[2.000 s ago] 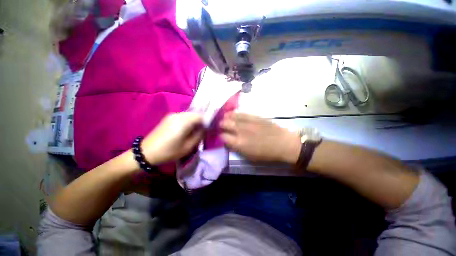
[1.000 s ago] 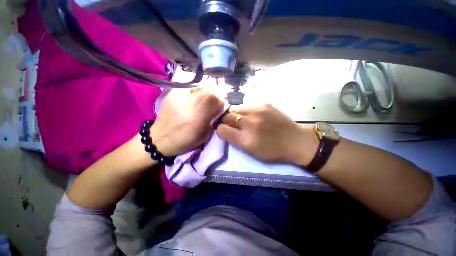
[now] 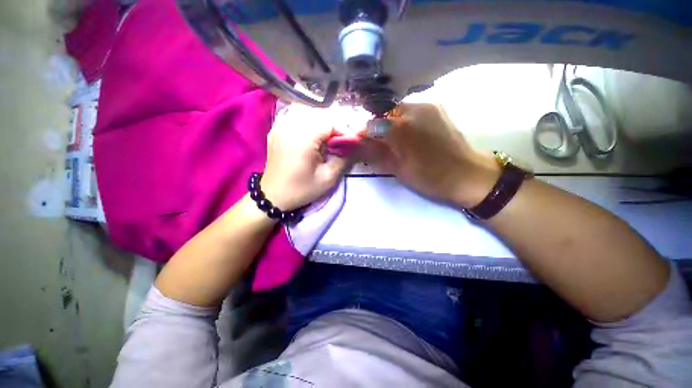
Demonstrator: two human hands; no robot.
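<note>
A magenta garment piece [image 3: 182,144] spreads over the left of the machine table, with a pale lilac panel [image 3: 317,220] hanging below my left wrist. My left hand [image 3: 303,148] holds the cloth's edge just below the presser foot area, and a small magenta fold shows at its fingertips. My right hand [image 3: 425,148] is close against it on the right, its fingertips at the same fold under the machine head. The sewing machine [image 3: 531,38] with JACK lettering stands over the fingertips. The needle is hidden by glare and fingers.
Silver scissors [image 3: 575,125] lie on the machine bed at right. The table's grey ribbed edge [image 3: 425,265] runs in front of my body. A dark curved bar [image 3: 250,64] hangs left of the machine head. A stained wall [image 3: 34,151] stands at far left.
Both hands came together from lower down and now sit higher, by the presser foot. The view shifted closer to the machine head. The lilac panel shows less below my left hand.
</note>
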